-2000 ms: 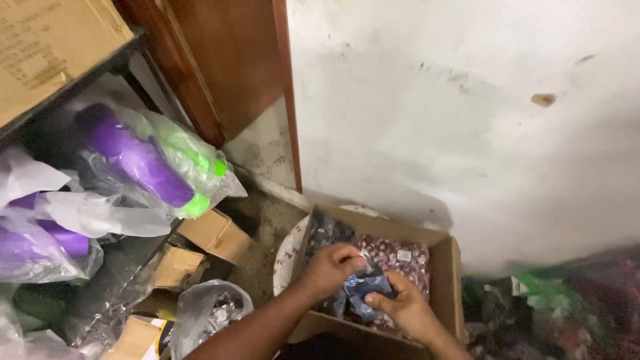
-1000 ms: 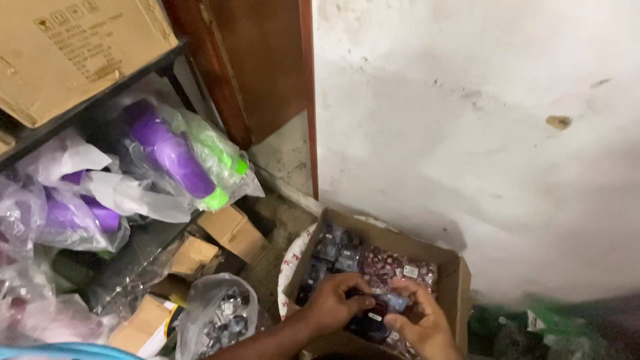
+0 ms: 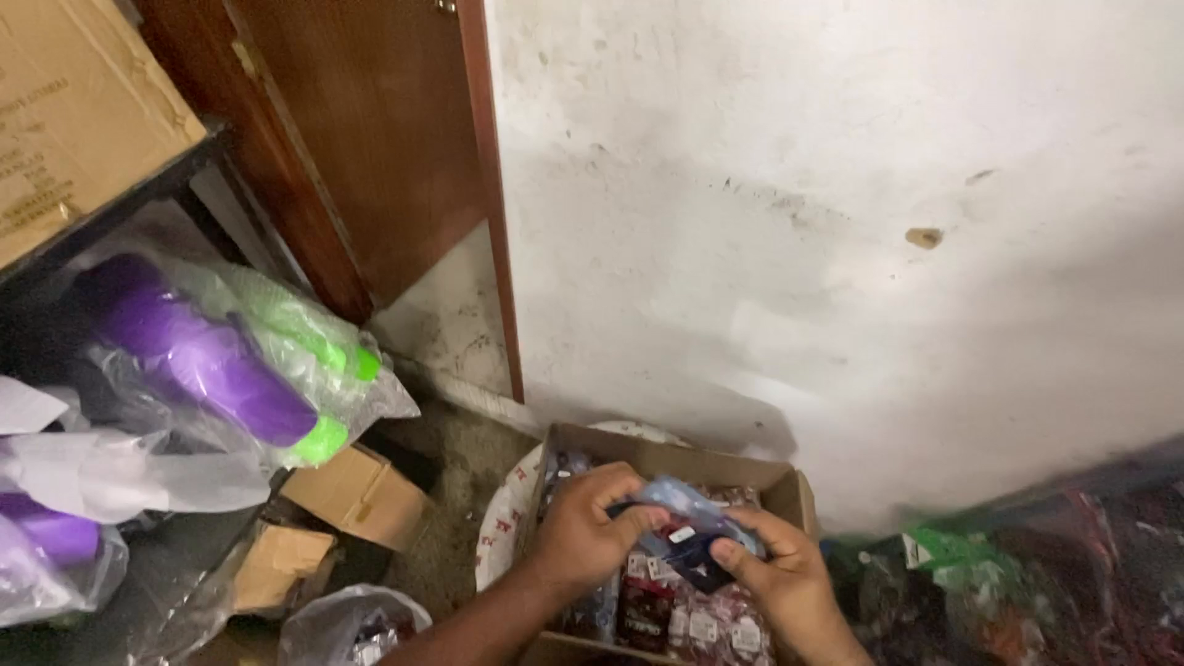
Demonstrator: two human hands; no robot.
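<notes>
A small clear plastic packet with dark contents and a white label (image 3: pixel 700 562) is stretched between my two hands, above an open cardboard box (image 3: pixel 671 447). My left hand (image 3: pixel 592 523) pinches its left end between thumb and fingers. At its right end, my right hand (image 3: pixel 782 564) grips it the same way. Inside the box lie many small packets (image 3: pixel 708 624), reddish ones with white tags and bluish-dark ones along the left side. The hands and the held packet hide part of the contents.
Plastic-wrapped purple items (image 3: pixel 208 361) with green ends lie on a black shelf at left, below a large cardboard carton (image 3: pixel 83 111). Small cardboard boxes (image 3: pixel 356 499) and a clear bag (image 3: pixel 356 615) stand lower left. A stained white wall (image 3: pixel 740 277) rises behind; green-and-clear plastic bags (image 3: pixel 980 573) lie at right.
Both hands stay over the box with a small packet between them. The packet is now held higher and more spread out than a second ago. The view has shifted somewhat.
</notes>
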